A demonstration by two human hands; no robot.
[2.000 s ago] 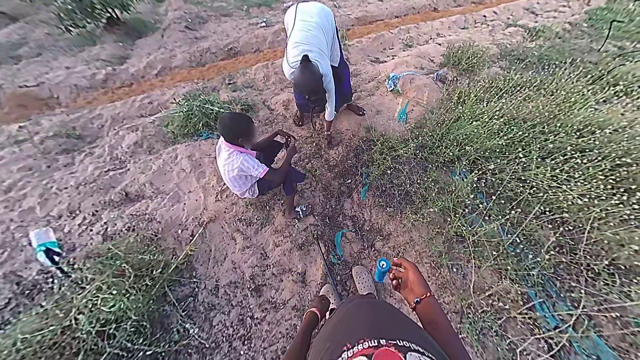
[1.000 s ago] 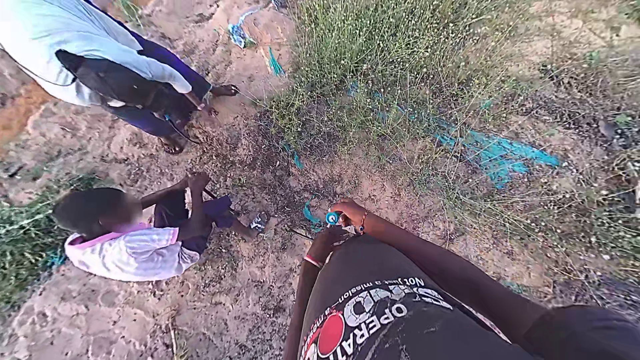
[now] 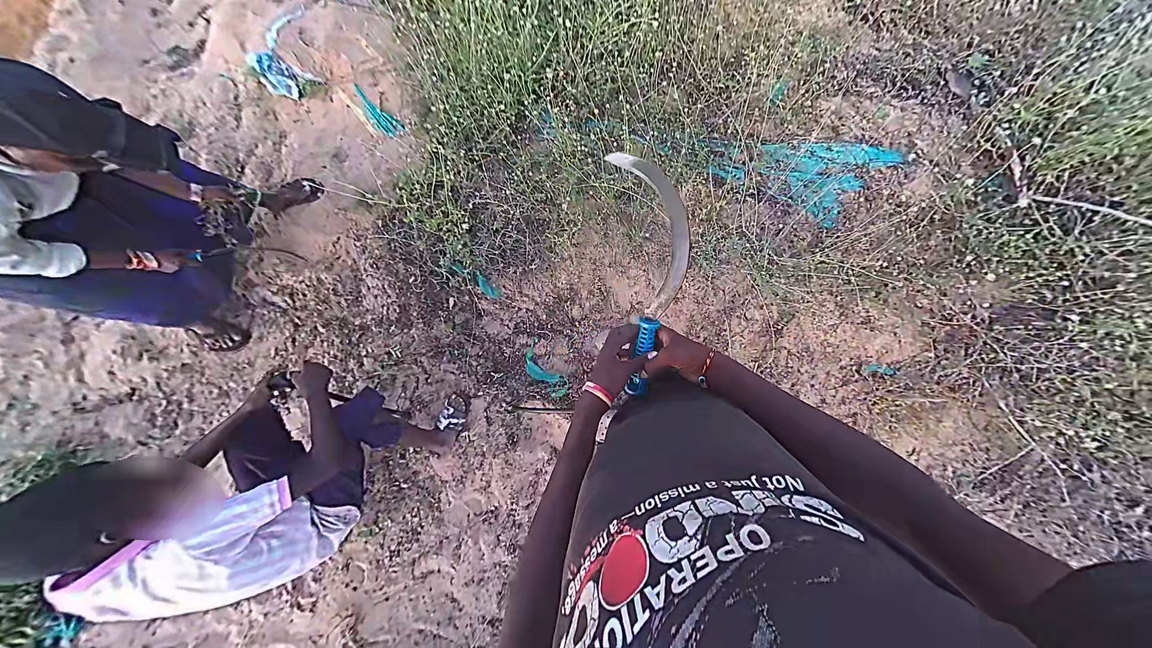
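A sickle with a curved metal blade [image 3: 677, 229] and a blue ribbed handle [image 3: 645, 337] stands out in front of my body, its tip curling to the left. My left hand [image 3: 616, 362], with a pale and red band at the wrist, grips the handle from the left. From the other side my right hand [image 3: 677, 351], wearing a beaded bracelet, closes on the same handle. The fingers of both hands meet around it, just in front of my dark printed shirt. Bare sandy soil and low dry plants lie under the blade.
A person in a pale checked top [image 3: 216, 549] squats at the lower left. Another person in a dark blue garment [image 3: 117, 243] bends at the left, holding plant stems. Tall green weeds [image 3: 522, 81] grow ahead, with shredded turquoise sheeting [image 3: 810, 171] among them. A dry branch [image 3: 1089, 209] lies right.
The view has turned strongly to the right. Two seconds ago my right hand held the blue handle away from my left; both hands are now together on it, and the curved blade is plainly visible.
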